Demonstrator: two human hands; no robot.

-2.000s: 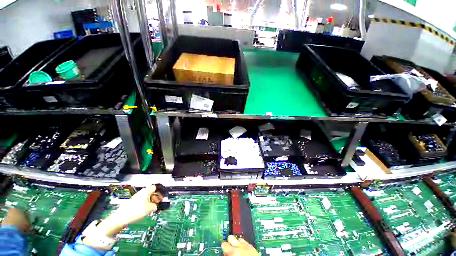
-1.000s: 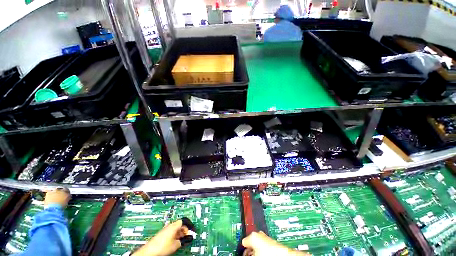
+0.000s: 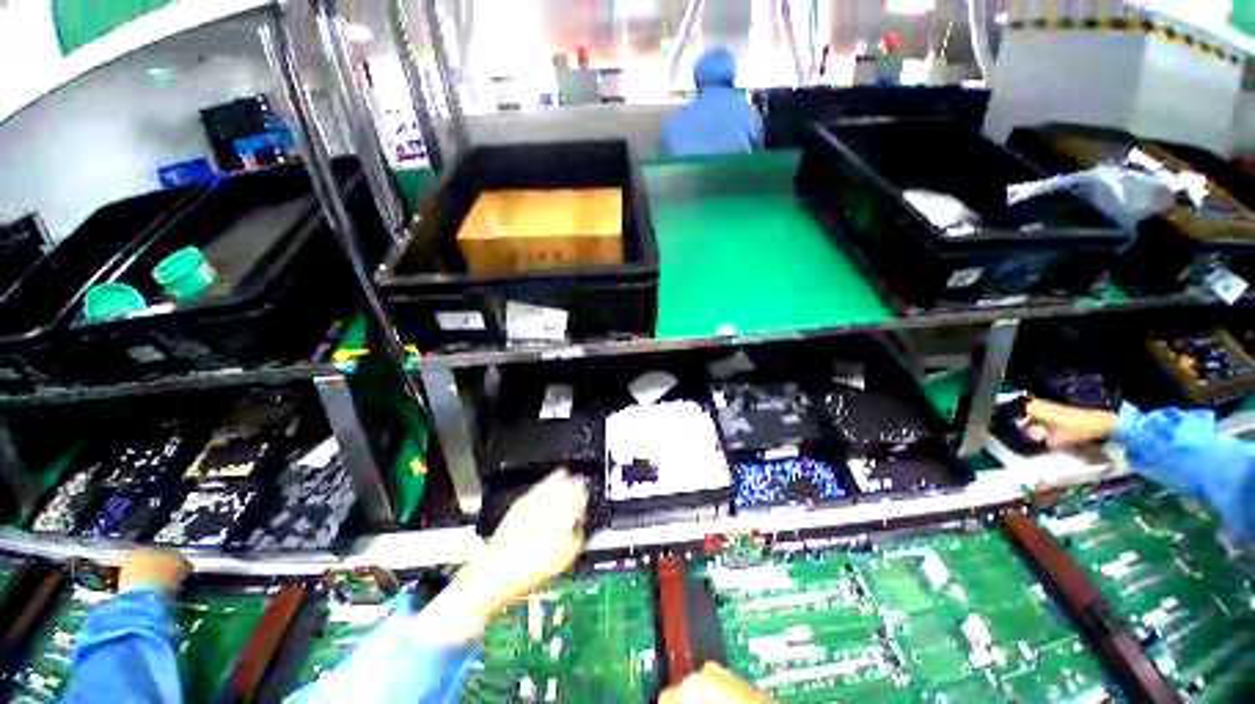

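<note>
My left hand (image 3: 534,536), bare with a light blue sleeve, reaches over the conveyor rail to a small black bin (image 3: 507,492) on the lower shelf. Its fingertips blur against the dark bin, so what they hold is hidden. My right hand (image 3: 712,686) is cut off by the bottom edge, at the lower end of a reddish-brown carrier bar (image 3: 674,619). Its grip cannot be told. A green circuit board (image 3: 551,640) with white parts lies left of the bar, and another green board (image 3: 853,619) lies right of it.
A white-parts bin (image 3: 665,447) and a blue-parts bin (image 3: 789,480) stand behind the pale rail (image 3: 771,520). Other people's hands reach in at far left (image 3: 152,567) and right (image 3: 1074,422). Black totes (image 3: 551,296) stand on the upper shelf. A person in blue (image 3: 713,117) is beyond.
My left hand has moved from above the board up and forward to the bin; the black piece seen in it is no longer visible. My right hand is lower in view. Another person's hand has appeared at right.
</note>
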